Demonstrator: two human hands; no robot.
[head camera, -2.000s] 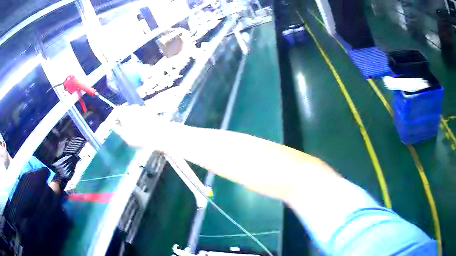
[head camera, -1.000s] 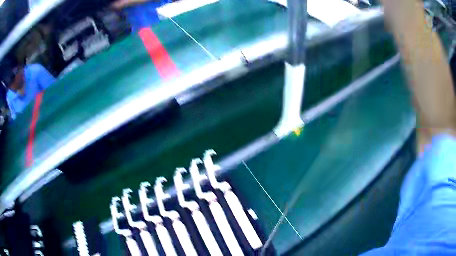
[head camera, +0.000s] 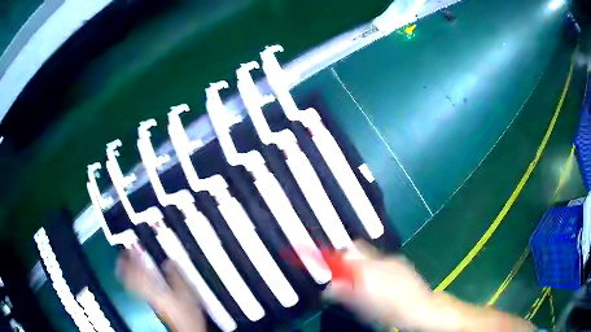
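Observation:
Several long white bodies (head camera: 278, 214) lie side by side in grooves of a black foam tray (head camera: 350, 152), their thin hooked stems pointing up and left. My right hand (head camera: 382, 279) is shut on a red object (head camera: 338, 266) over the rounded ends of the bodies at the tray's right; both are blurred, and the object's shape is unclear. My left hand (head camera: 159, 285) is blurred at the lower left, over the leftmost bodies; it hides part of them, and I cannot tell whether it grips one.
A narrow black tray (head camera: 68, 259) with rows of small white pieces lies left of the main tray. A pale metal rail (head camera: 311, 68) runs behind. A blue crate (head camera: 557, 246) stands on the floor at the right, beyond a yellow line (head camera: 512, 194).
The view has swung down from the shelf to the tray. My right hand, earlier stretched out near the shelf, is now over the tray with a red object. My left hand has come into view.

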